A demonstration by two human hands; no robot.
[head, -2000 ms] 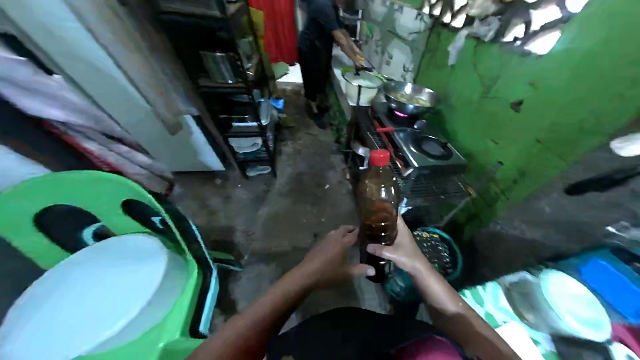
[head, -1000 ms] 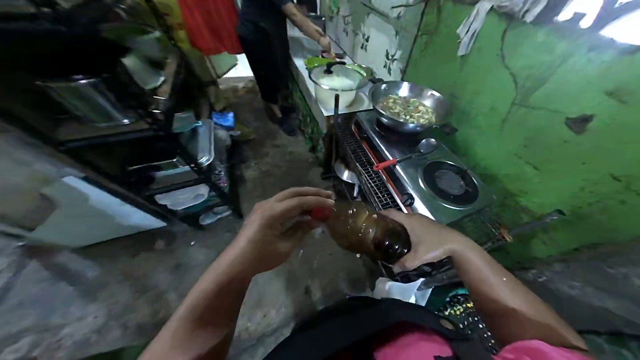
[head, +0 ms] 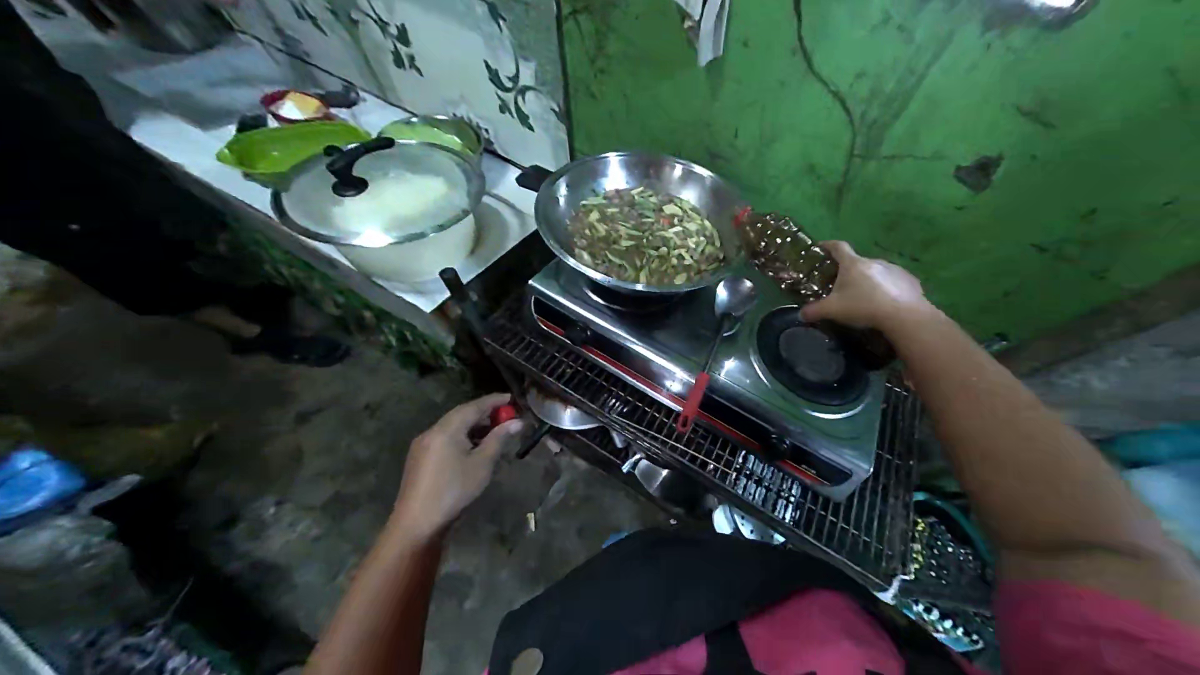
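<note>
My right hand (head: 867, 291) grips a dark plastic bottle (head: 792, 258), tilted with its neck toward the right rim of a steel wok (head: 562, 234). Chopped vegetables (head: 647, 234) lie in the wok, which sits on the left burner of a two-burner gas stove (head: 637, 342). Whether liquid is flowing cannot be told. Low in front of the stove, my left hand (head: 459, 459) pinches a red bottle cap (head: 503, 414). A metal ladle with a red handle (head: 694, 403) lies across the stove between the burners. The right burner (head: 811, 356) bears no pan.
A lidded pot (head: 403, 248) and a green plastic tray (head: 281, 150) stand on the tiled counter at left. Beside it stands a person in dark clothes (head: 84, 187). A wire rack (head: 750, 487) holds the stove, with pans below. The green wall (head: 900, 141) rises behind.
The bottle was upright and capped two seconds ago; now its cap is in my left hand and my right hand has brought the bottle to the wok. The view has moved toward the stove.
</note>
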